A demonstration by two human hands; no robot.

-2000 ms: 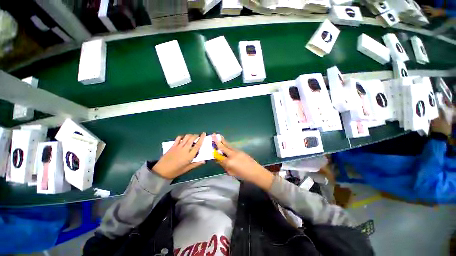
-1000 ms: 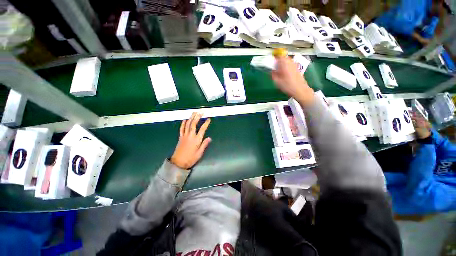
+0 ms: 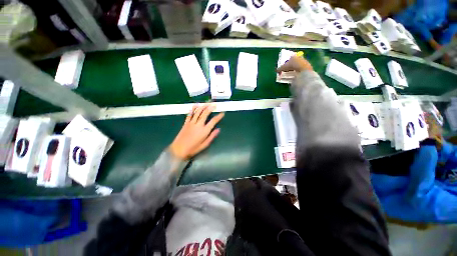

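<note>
My right hand (image 3: pixel 294 65) reaches over the rail to the green conveyor belt and is on a white smartwatch box (image 3: pixel 286 75), with fingers over its face. A yellow hand tool (image 3: pixel 300 54) shows at the top of this hand. My left hand (image 3: pixel 196 133) is open and empty, fingers spread, at the near side of the pale rail, over the green work surface (image 3: pixel 230 145). A plain white box (image 3: pixel 247 71) and a box with a dark watch picture (image 3: pixel 220 80) lie on the belt left of my right hand.
Watch boxes (image 3: pixel 82 152) stand and lean at the left beside the metal post (image 3: pixel 65 90). More boxes (image 3: pixel 401 122) stand at the right, some hidden by my right sleeve. Boxes (image 3: pixel 280 20) are heaped on the far shelf. A person in a blue smock (image 3: pixel 418 182) works at the right.
A plain white box now lies on the belt left of my right hand. My right hand is now on another box further right. My left hand stays near the rail.
</note>
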